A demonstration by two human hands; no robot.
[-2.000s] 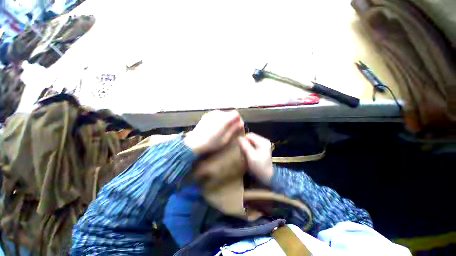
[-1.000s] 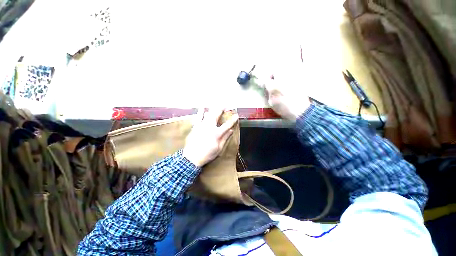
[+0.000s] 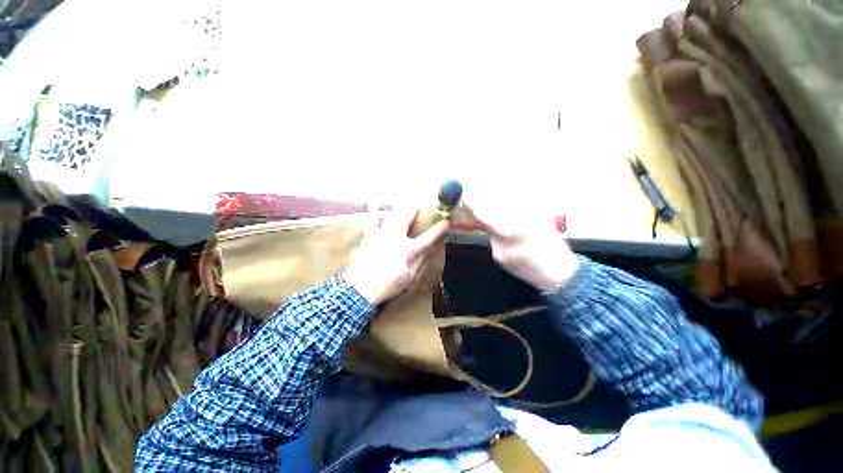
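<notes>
A tan handbag (image 3: pixel 296 260) lies on its side across my lap and against the table edge, its top edge at the red strip (image 3: pixel 305 205). My left hand (image 3: pixel 384 256) grips the bag near one end of its top edge. My right hand (image 3: pixel 529 251) is closed around the hammer, whose shaft is mostly hidden. The dark hammer head (image 3: pixel 450 193) is over the bag's corner, close to my left thumb; whether it touches is unclear. The bag's thin handles (image 3: pixel 529 356) hang toward the right.
A large pile of brown bags (image 3: pixel 102 342) stands at left. Stacked brown bag pieces (image 3: pixel 716 148) lie at right on the white table (image 3: pixel 370 102). Small dark snips (image 3: pixel 653 191) lie beside them. Spotted sheets (image 3: pixel 72 137) are at the far left.
My right hand went from the bag to the hammer on the table, then brought it left and down to the bag's corner. My left hand stayed on the bag, now along the table edge.
</notes>
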